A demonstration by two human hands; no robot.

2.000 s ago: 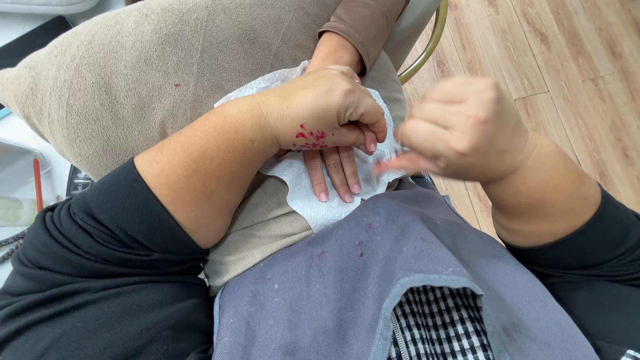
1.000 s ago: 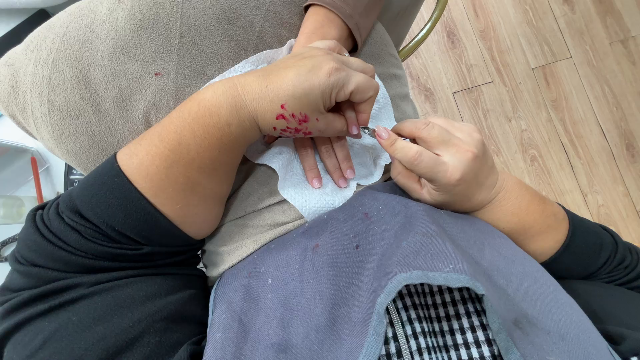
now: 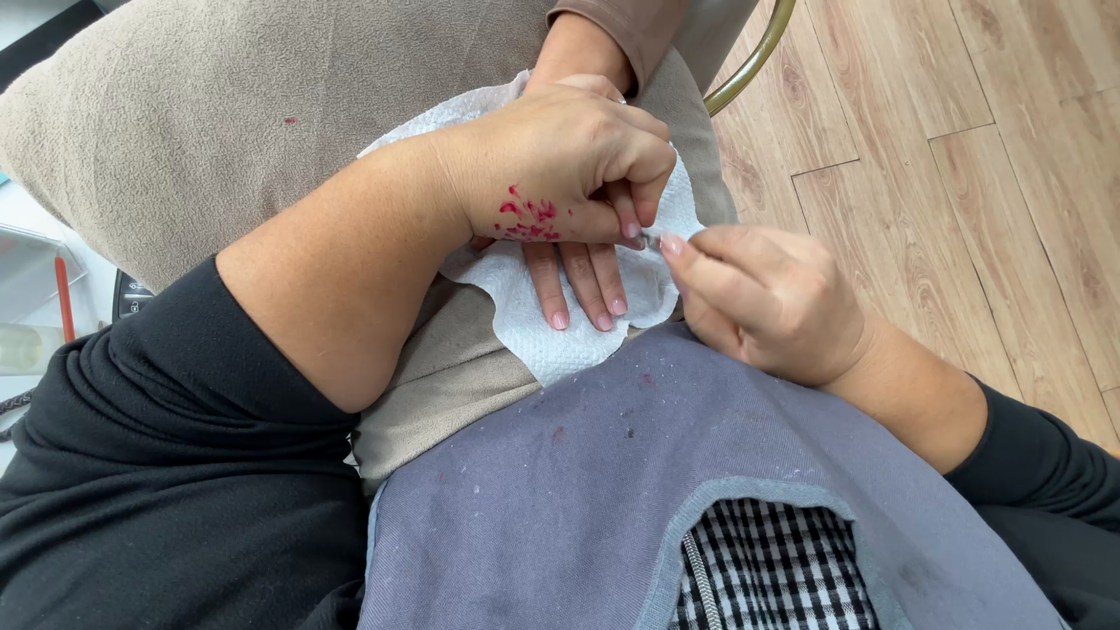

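Note:
Another person's hand [image 3: 577, 284] lies with its fingers spread on a white paper towel [image 3: 560, 350] over a beige cushion. My left hand [image 3: 577, 166], with red marks on its back, crosses over it and pinches one of that person's fingers [image 3: 625, 210] between thumb and forefinger. Just right of that fingertip, my right hand [image 3: 770, 293] grips a small metal tool [image 3: 650, 238] by its end. The tool's tip meets the nail area; its exact kind is hidden by my fingers.
The beige cushion [image 3: 219, 114] fills the upper left. A grey apron [image 3: 542, 490] covers my lap. At far left are a clear plastic box [image 3: 35, 262], a red stick [image 3: 64, 297] and a small bottle [image 3: 26, 350]. A curved brass-coloured metal bar [image 3: 752, 66] stands above the wooden floor [image 3: 927, 201].
Two seconds ago my right hand was blurred and higher, apart from the held finger; by one second ago it was at that fingertip with the tool. My left hand keeps its hold.

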